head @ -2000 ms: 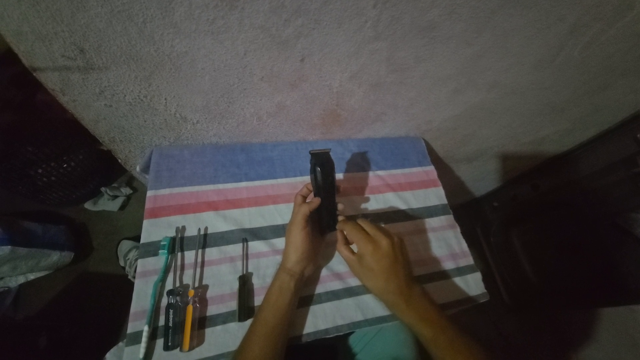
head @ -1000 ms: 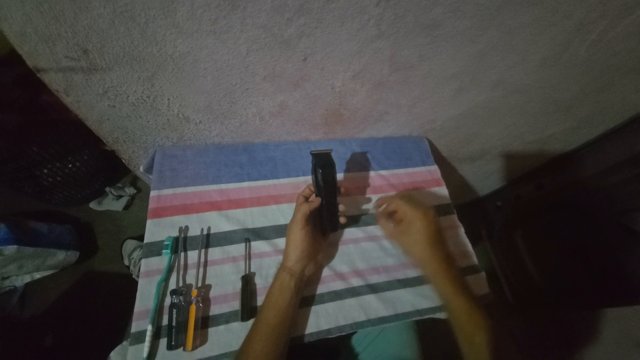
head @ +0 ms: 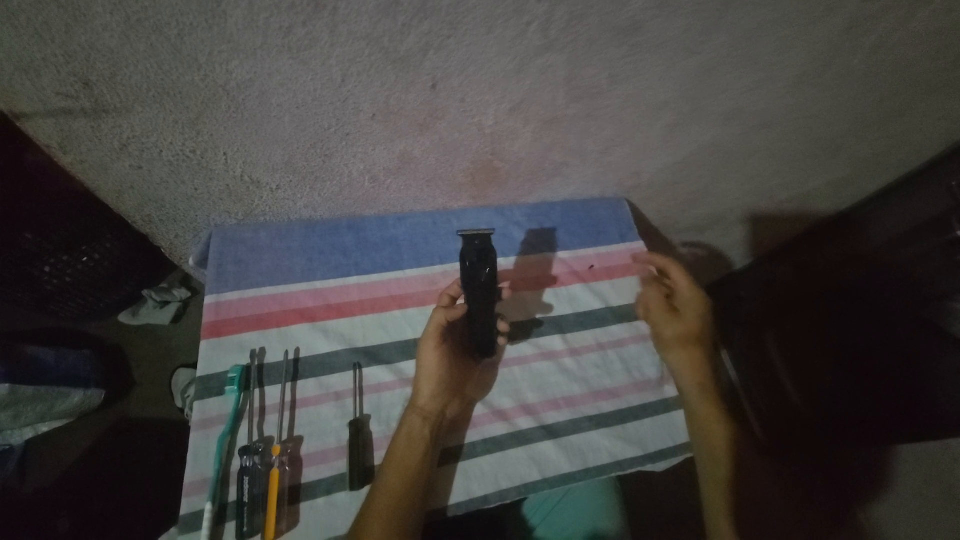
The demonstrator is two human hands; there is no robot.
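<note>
My left hand (head: 457, 352) holds a black hair trimmer (head: 480, 300) upright over the striped cloth (head: 570, 375), its metal blade facing the wall. Over the cloth's right edge is my right hand (head: 675, 307), fingers partly bent, nothing visible in them. A tiny dark piece (head: 591, 266) lies on the pink stripe to the left of that hand. On the left part of the cloth are a teal toothbrush (head: 226, 431), a black-handled screwdriver (head: 246, 480), an orange-handled screwdriver (head: 273, 480) and a shorter dark-handled screwdriver (head: 360, 450).
A rough wall (head: 420, 112) rises behind the cloth-covered table. On the left stand a dark perforated basket (head: 67, 255) and a bag (head: 45, 382), with a light crumpled item (head: 156, 306) on the floor. A dark piece of furniture (head: 840, 352) is at the right.
My right hand has moved away from the trimmer, rightward to the cloth's far right edge. A tiny dark piece now shows on the pink stripe. My left hand still holds the trimmer.
</note>
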